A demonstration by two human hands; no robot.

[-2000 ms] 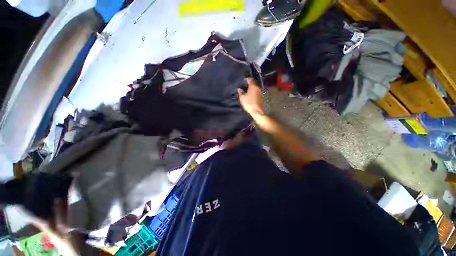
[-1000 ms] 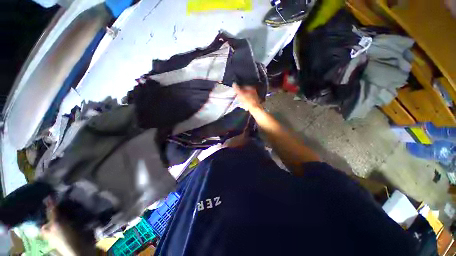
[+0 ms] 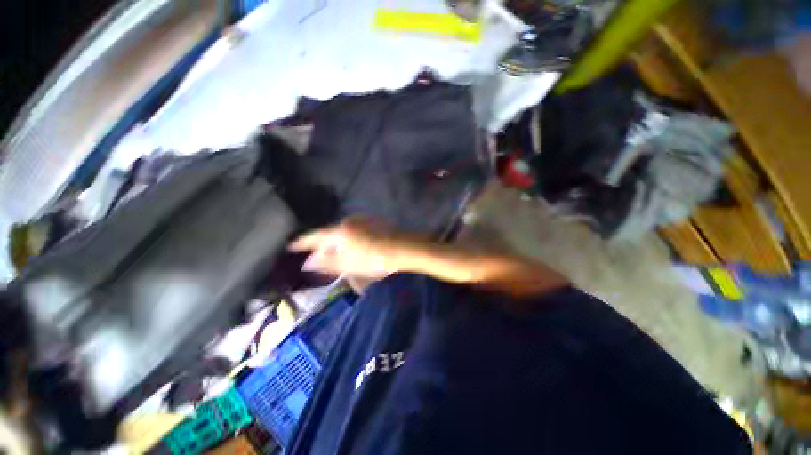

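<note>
A dark garment (image 3: 391, 147) lies spread on the white worktable (image 3: 293, 44), dark side up. A grey garment (image 3: 196, 235) lies to its left, with pale patches at its lower left end. My right hand (image 3: 342, 253) is blurred, at the near edge between the two garments, with its fingers pointing left; whether it grips cloth cannot be told. My left hand (image 3: 13, 434) shows only as a blurred pale patch cut off at the lower left edge; its grip is hidden.
A blue crate (image 3: 280, 387) and a green crate (image 3: 209, 422) are below the table's near edge. A grey-black bundle (image 3: 667, 169) lies at the right by wooden shelving (image 3: 747, 124). A small red thing (image 3: 516, 171) is beside the table. Speckled floor (image 3: 605, 275) shows at right.
The dark garment was folded open with pale panels showing and now lies dark side up. My right hand has moved left off it. The grey garment is more stretched out. The view has shifted.
</note>
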